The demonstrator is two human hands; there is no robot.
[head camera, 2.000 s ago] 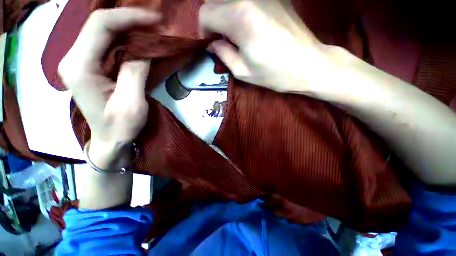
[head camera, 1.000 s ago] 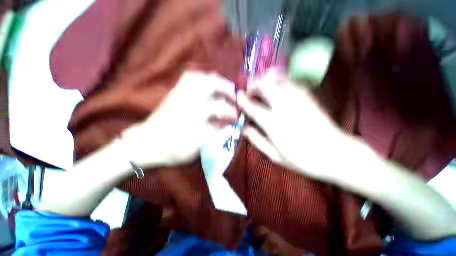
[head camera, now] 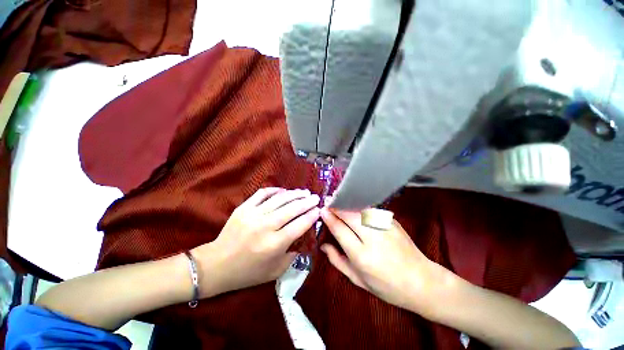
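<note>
A rust-brown corduroy garment [head camera: 226, 150] lies flat under the white-grey sewing machine head [head camera: 438, 89]. My left hand [head camera: 263, 236] lies on the cloth just left of the seam line, fingertips at the presser foot [head camera: 325, 171]. My right hand [head camera: 383, 256] lies just right of it, fingers curled against the cloth edge. The fingertips of both hands nearly meet below the foot and pinch or press the edges; which, I cannot tell fully. A smooth redder pocket piece [head camera: 130, 133] spreads at the left. The needle tip is too small to make out.
A white ridged tension knob [head camera: 532, 167] and a cream knob [head camera: 377, 219] stick out from the head. More rust-brown cloth [head camera: 102, 31] lies at the upper left. A tan bar [head camera: 12, 102] and a green item [head camera: 26, 102] are at the left edge. White table [head camera: 51, 205] shows between.
The view has shifted so the machine head now shows. Both hands have come from lifting and folding the cloth to lying at the foot. The garment is now spread flatter under the head.
</note>
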